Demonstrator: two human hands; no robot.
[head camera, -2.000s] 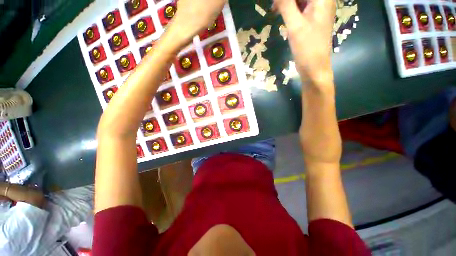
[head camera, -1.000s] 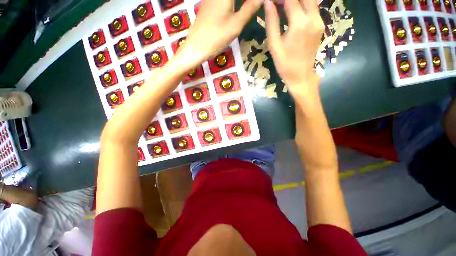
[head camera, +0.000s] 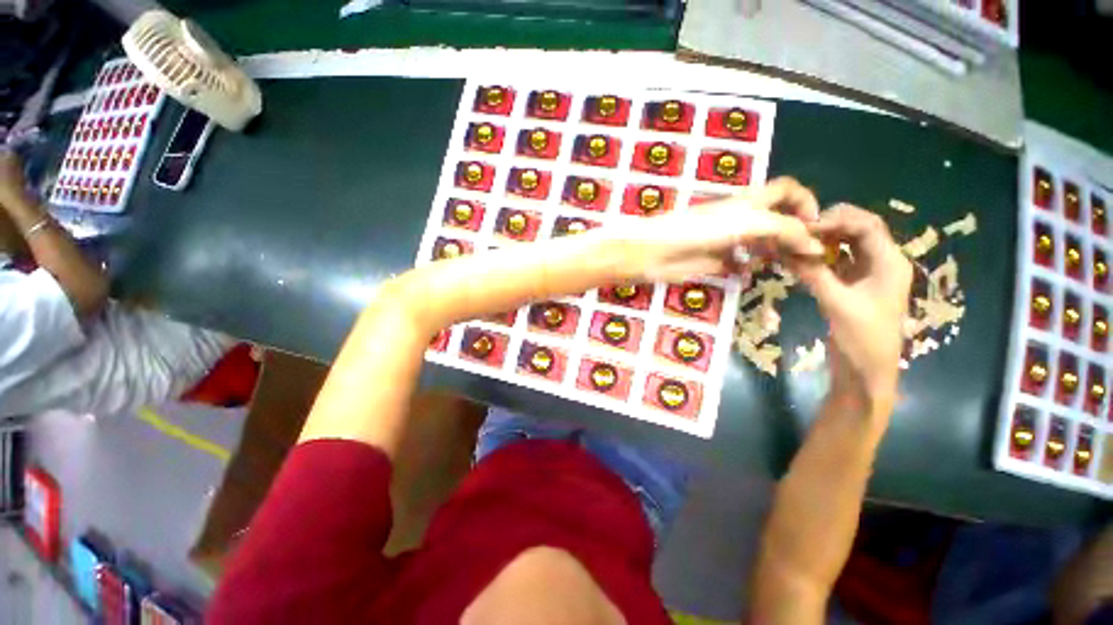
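A large white parts tray (head camera: 723, 366) holds rows of red-and-black units with gold discs, such as one unit (head camera: 673, 393) in the front corner. My left hand (head camera: 767, 230) reaches over the tray to its right edge, fingertips touching those of my right hand. My right hand (head camera: 869, 271) is closed around a small unit, whose gold disc (head camera: 835, 253) shows between the fingers. Whether my left fingertips hold a small piece of their own is hidden. Cream strips (head camera: 937, 299) lie scattered under and around my right hand.
Another white tray (head camera: 1011, 403) of units stands at the right. A cream fan (head camera: 183, 61), a dark phone (head camera: 183, 149) and a further tray (head camera: 128, 195) are at the left. A pale board (head camera: 781, 55) lies at the far side. A person in white (head camera: 73, 342) sits at the left.
The view has turned and tilted up, showing the fan, far board and whole tray top. A gold disc now shows in my right fingers; both hands remain together.
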